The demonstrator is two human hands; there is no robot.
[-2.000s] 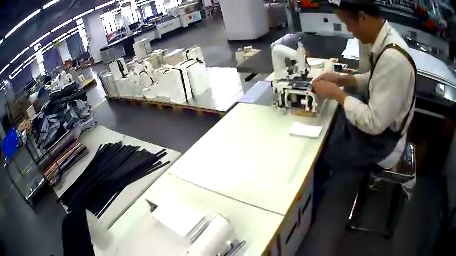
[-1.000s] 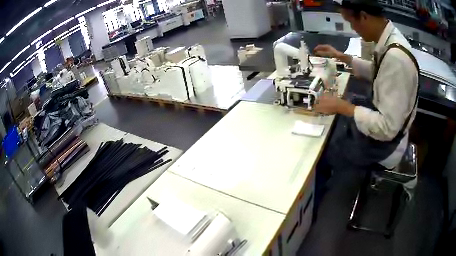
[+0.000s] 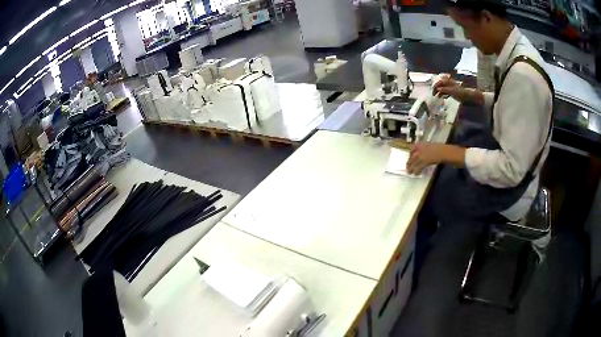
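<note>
Neither of my hands is in view. Nearest in front of me, a white machine body [image 3: 282, 312] stands at the bottom edge, cut off by the frame. White panels [image 3: 238, 284] lie flat against its far side. Small silver parts [image 3: 307, 324] show at its right end. A black sheet [image 3: 102, 308] hangs at the lower left beside a blurred pale rounded shape. The machine's working end cannot be made out.
A pale bench [image 3: 316, 204] runs away to a second machine [image 3: 395, 108], where a seated person [image 3: 507, 118] works. Black strips [image 3: 148, 224] lie on a table at the left. White stacks [image 3: 230, 105] stand on a pallet behind. A stool [image 3: 507, 263] stands right.
The other person's near hand has moved from the machine down onto the white piece on the bench. Their other hand has moved at the machine. The things nearest me look nearly the same.
</note>
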